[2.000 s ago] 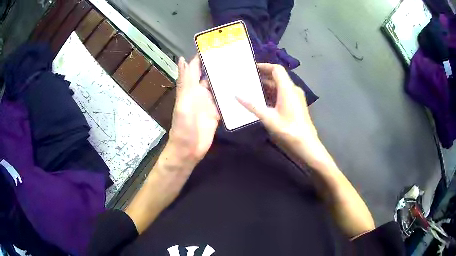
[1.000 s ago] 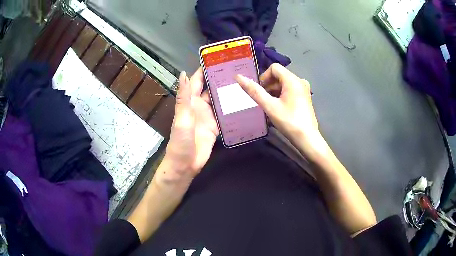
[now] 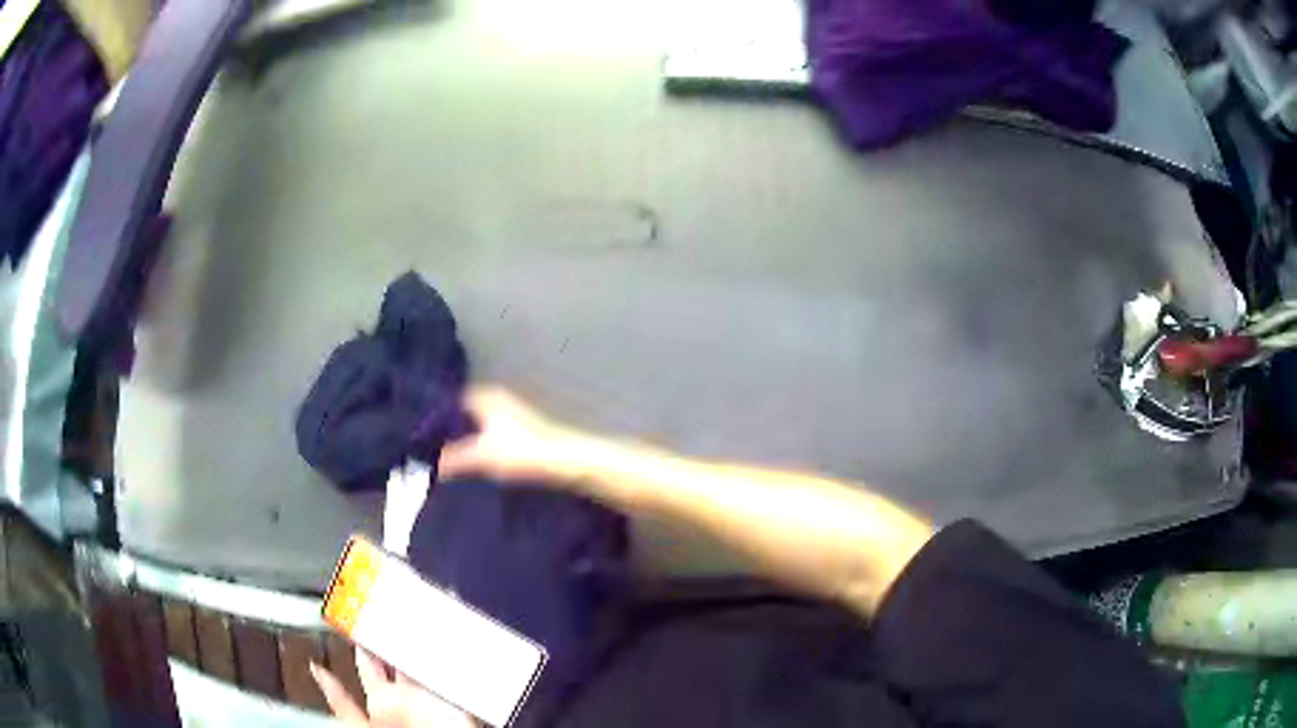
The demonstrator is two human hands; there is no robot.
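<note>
A smartphone (image 3: 434, 633) with a white screen and orange top band lies tilted in my left hand (image 3: 391, 697), which is partly cut off by the bottom edge. My right hand (image 3: 498, 435) is on the navy bundle (image 3: 373, 391) at its gathered middle, by a purple tie. Its fingertips are partly hidden in the fabric. A white paper ticket (image 3: 406, 506) hangs between the bundle and the phone. More of the dark bundle (image 3: 512, 562) spreads below my right hand, against the wearer's dark clothing.
The grey worktable (image 3: 797, 341) has a curved edge. A purple bundle (image 3: 953, 64) lies on a white board (image 3: 733, 64) at the back. A metal and red item (image 3: 1188, 356) sits at the right edge. A pale roll (image 3: 1223, 614) is lower right. Brown slats (image 3: 221, 640) are lower left.
The view has turned right. My right hand has left the phone and moved onto the navy bundle. The phone stays in my left hand, now lower left and tilted. The ticket now shows.
</note>
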